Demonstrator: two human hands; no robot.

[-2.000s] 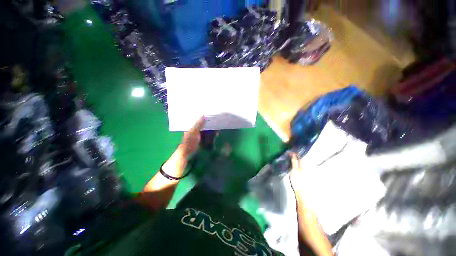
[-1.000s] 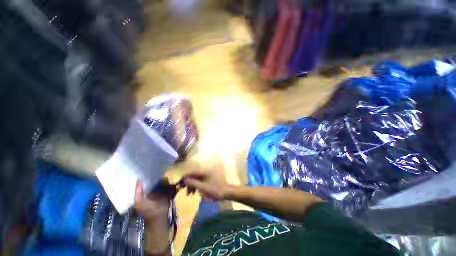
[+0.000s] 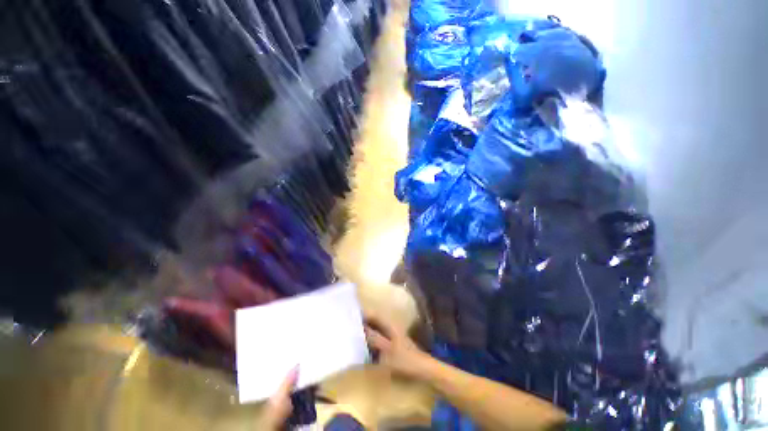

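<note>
A blank-looking white sheet (image 3: 301, 341) is held low in front of me, left of centre. My left hand (image 3: 282, 404) is partly cut off by the bottom edge; its thumb lies on the sheet's lower edge. A small black object (image 3: 301, 406) shows just below the sheet beside this hand. My right hand (image 3: 393, 347) is at the sheet's right edge, fingers bent. It is blurred, and whether it holds anything is unclear.
Bulky blue plastic bags (image 3: 472, 210) and dark garments in shiny film (image 3: 581, 278) are piled on the right. Dark film-covered garments (image 3: 160, 109) hang on the left, with red and purple ones (image 3: 269, 252) lower down. A narrow wood-look floor strip (image 3: 376, 185) runs between.
The view has swung right, from the green floor to the wood-look aisle. My right hand has come up from the lower right to the sheet. My left hand still holds the sheet.
</note>
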